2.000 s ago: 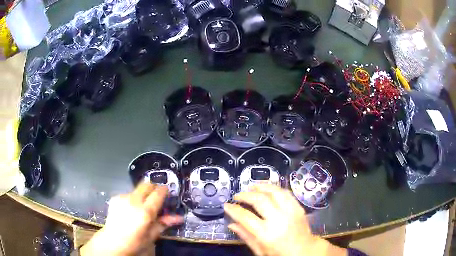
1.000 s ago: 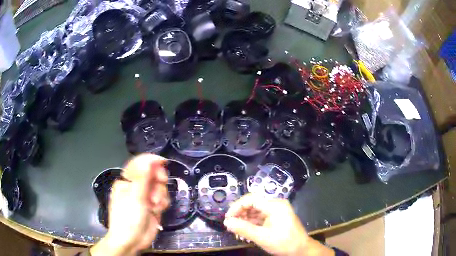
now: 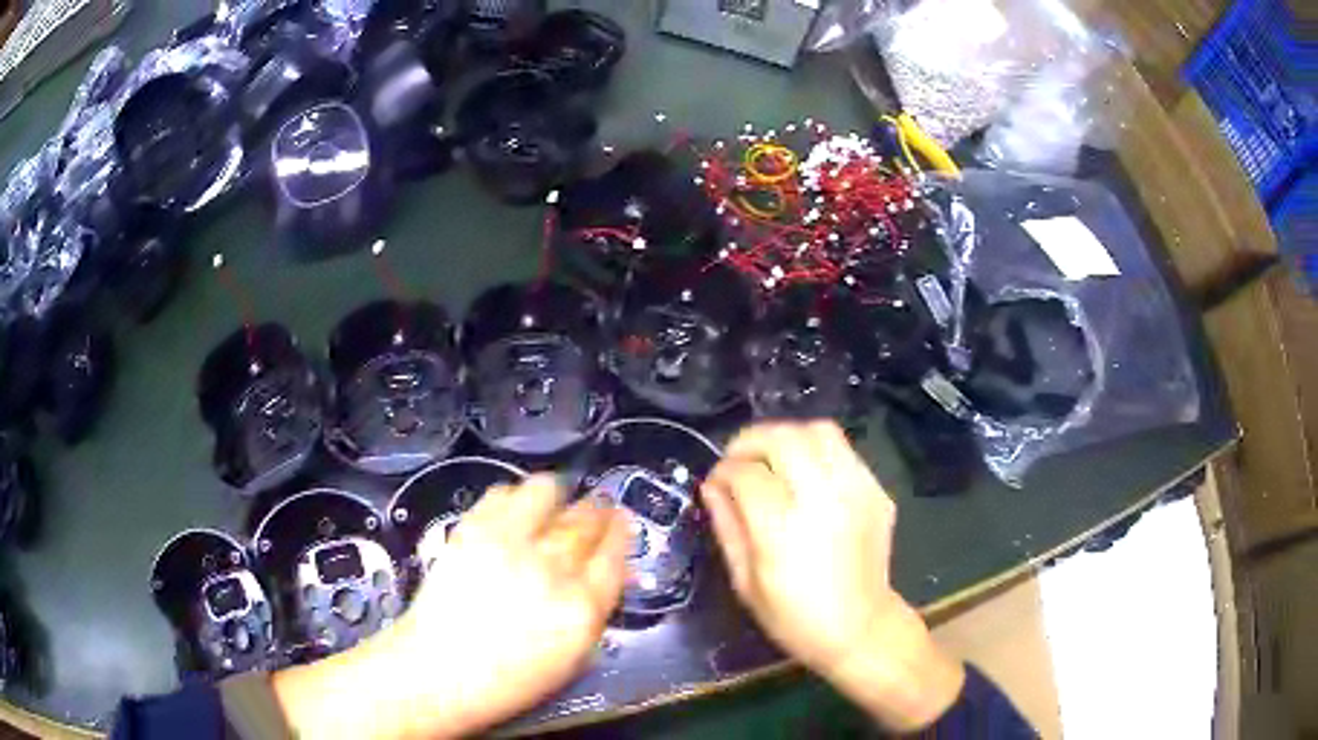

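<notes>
Four black housings with silvery, round-holed faces stand in the front row. Both hands are at the rightmost one (image 3: 658, 542). My left hand (image 3: 528, 593) has its fingers on the left side of its silvery face and covers part of the neighbouring housing. My right hand (image 3: 810, 542) has its fingertips at the right rim. The hands seem to hold this housing between them; the exact finger contact is blurred. The two left front housings (image 3: 340, 586) are untouched. Behind them is a row of open black housings (image 3: 398, 405), some with thin red wire leads (image 3: 246, 297) sticking up.
A pile of red wires with white plugs (image 3: 824, 217) lies behind the hands, near a yellow-handled tool (image 3: 922, 145). A flat clear bag of black parts (image 3: 1142, 347) is at right, a fastener bag (image 3: 954, 72) behind. Wrapped black parts (image 3: 58, 203) are at left, a grey metal fixture (image 3: 744, 26) at the back.
The view has shifted right, so the bench things stand farther left. Both hands have gone from the middle front housings to the rightmost one. My left hand has come down from its raised position.
</notes>
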